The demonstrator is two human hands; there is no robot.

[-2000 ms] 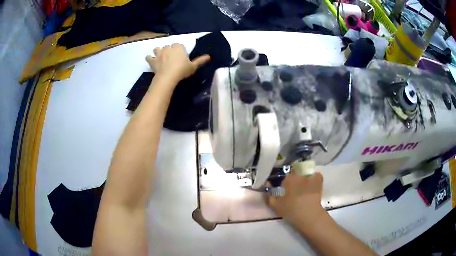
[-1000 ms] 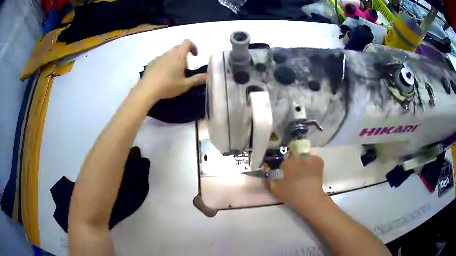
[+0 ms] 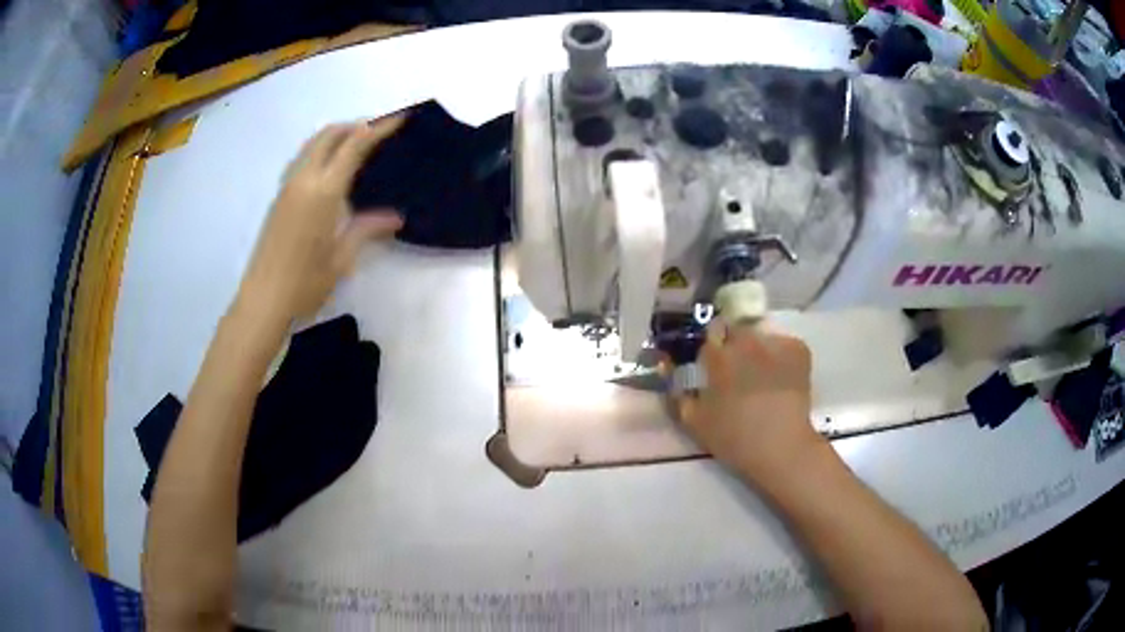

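Observation:
A dark curved cut piece (image 3: 432, 179) lies flat left of the white sewing machine head (image 3: 728, 185), its right end hidden behind the head. My left hand (image 3: 315, 222) is blurred at that piece's left edge, with thumb and fingers apart; it does not appear to grip it. A second dark cut piece (image 3: 315, 414) lies nearer me, partly under my left forearm. My right hand (image 3: 753, 383) is closed beside the needle area, below the cream knob. A thin blade of what look like thread snips (image 3: 638, 380) points left from its fingers. No cloth shows at the needle plate (image 3: 543, 352).
Small dark labels (image 3: 997, 398) lie under the machine arm at the right. Yellow tape (image 3: 77, 370) edges the white table at the left. Dark cloth (image 3: 284, 35) lies beyond the table's back edge. Thread cones and a yellow container (image 3: 1012, 47) stand at the back right.
My left hand has moved left and towards me from the back of the table. The far cut piece is more exposed and lies differently. My right hand has stayed by the needle area.

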